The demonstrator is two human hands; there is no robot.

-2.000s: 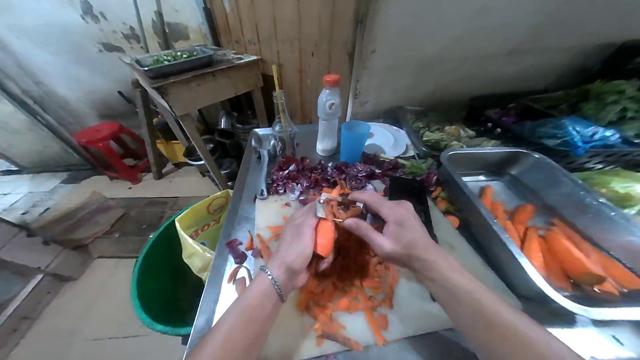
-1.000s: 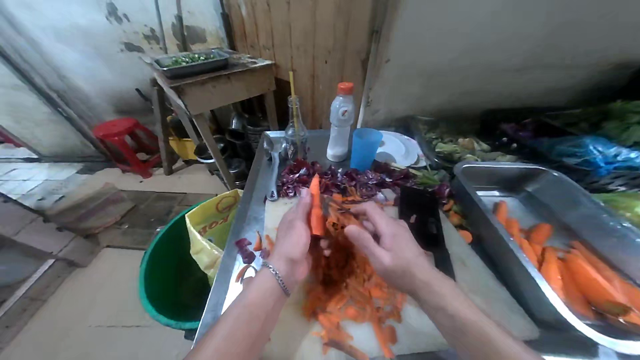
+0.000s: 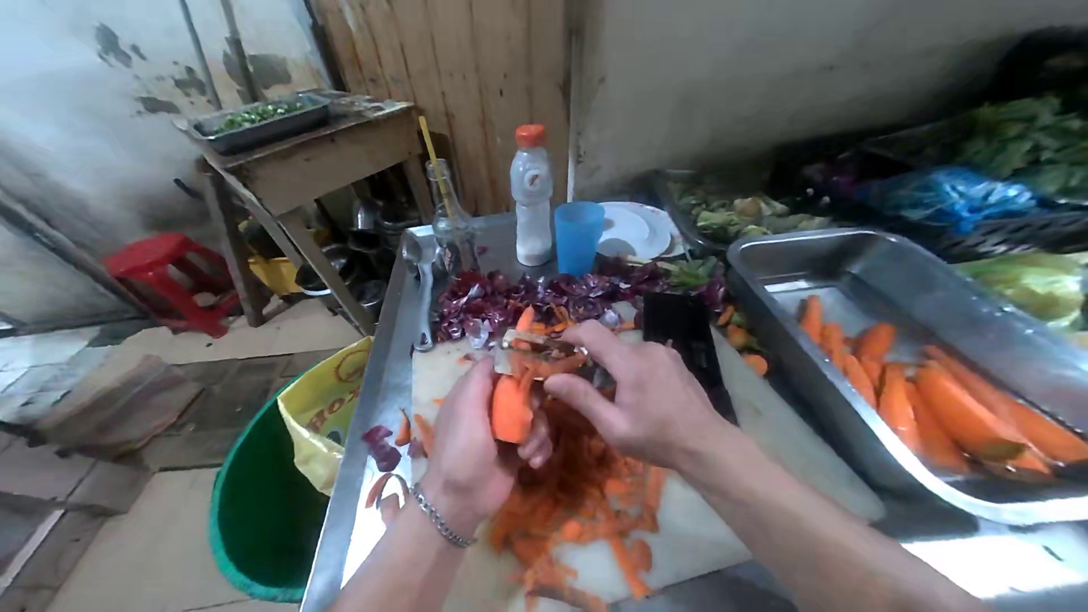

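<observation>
My left hand (image 3: pixel 480 442), with a chain bracelet at its wrist, grips a carrot (image 3: pixel 512 410) above the middle of the white cutting board (image 3: pixel 705 531). In my right hand (image 3: pixel 633 387) is a peeler (image 3: pixel 540 343), its head laid across the carrot's far part; my fingers hide its handle. Orange peelings (image 3: pixel 586 518) lie heaped on the board under both hands. Past them spread red onion skins (image 3: pixel 586 293). A dark flat-bladed tool, perhaps a cleaver (image 3: pixel 684 336), rests on the board to the right of my right hand.
Peeled carrots lie in a deep steel tray (image 3: pixel 850 425) at right. A spoon (image 3: pixel 425 302), a glass bottle (image 3: pixel 453 225), a plastic bottle (image 3: pixel 533 204), a blue cup (image 3: pixel 578 238) and plates (image 3: pixel 633 229) line the far side. A green tub (image 3: pixel 229 501) stands at lower left.
One second ago the carrot pointed upward in my left hand with the peeler beside it; now the carrot is tilted and the peeler lies across it.
</observation>
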